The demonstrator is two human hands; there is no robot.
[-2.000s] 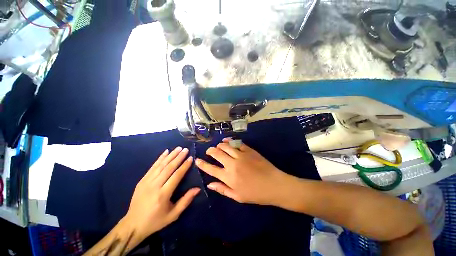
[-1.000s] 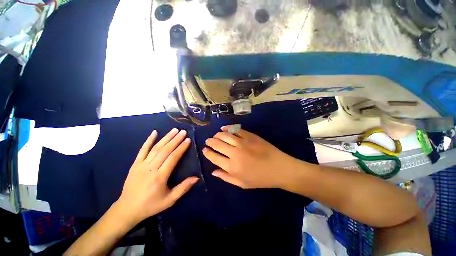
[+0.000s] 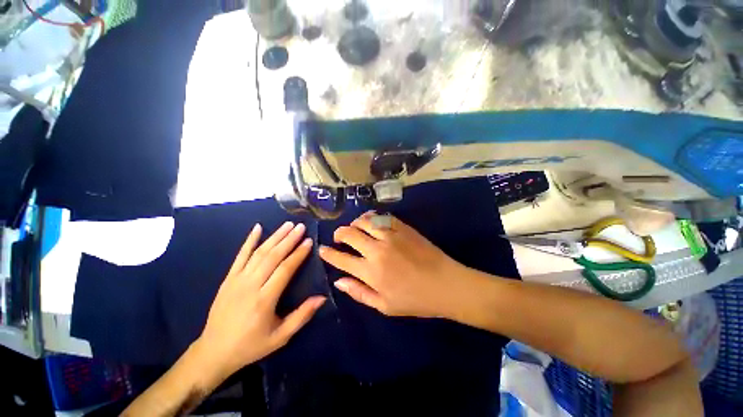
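Note:
A large dark navy garment panel lies across the machine bed, with a short seam line running down between my hands from the presser foot. My left hand lies flat on the cloth left of the seam, fingers spread a little. My right hand rests on the cloth right of the seam, fingers slightly bent, just below the presser foot. Neither hand visibly grips the cloth. The needle tip is too small to make out. The cream and blue lockstitch machine head stands above the panel.
Fabric scissors with green and yellow handles lie right of the panel. Stacked dark cut panels are at the far left, beside a white sheet or table surface. Blue baskets stand below right; another shows below left.
The camera view has shifted up and down slightly. Both hands stay flat on the cloth beside the seam, with little visible change in the panel's position.

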